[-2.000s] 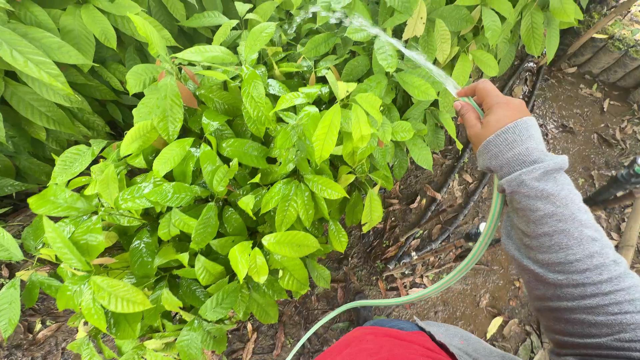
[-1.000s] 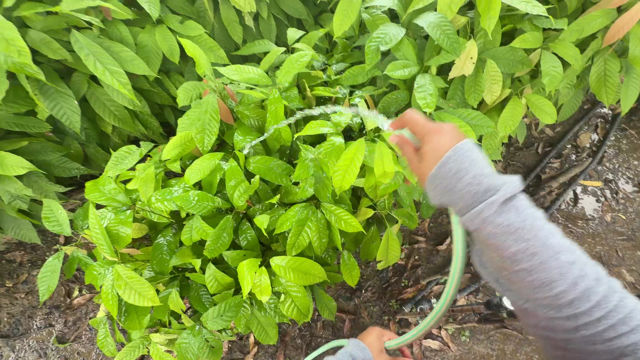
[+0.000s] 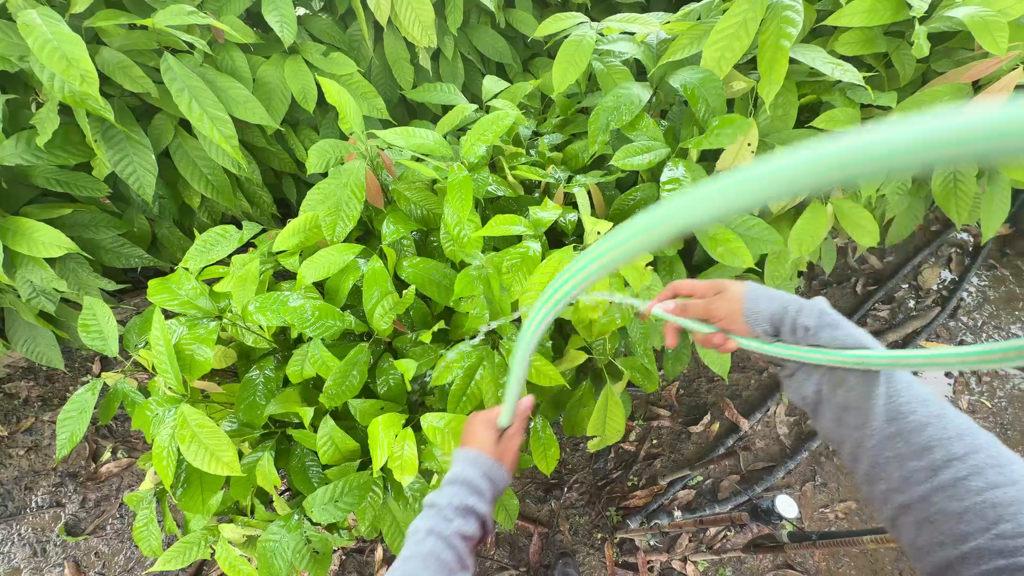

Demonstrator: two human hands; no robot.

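Note:
My right hand point(image 3: 704, 312) grips a green striped garden hose point(image 3: 864, 354) close to its open end, right of the middle. Water point(image 3: 612, 298) leaves that end toward the left and falls among the wet leaves of bushy green plants point(image 3: 432, 280). Lower and further left, my left hand point(image 3: 500, 432) is closed around another stretch of the hose, which arcs up from it across the view to the upper right edge, blurred where it is nearest the camera. Both arms wear grey sleeves.
Taller leafy plants point(image 3: 200, 104) fill the back. Black pipes point(image 3: 768, 480) run along the muddy, leaf-littered ground point(image 3: 576, 512) at the right. A white round cap point(image 3: 786, 507) sits among them, beside a ribbed rod point(image 3: 840, 542) at the lower right.
My left hand, at the bottom edge one second ago, has risen with a stretch of hose, which now arcs high across the view. My right hand has come lower, and the water still flows.

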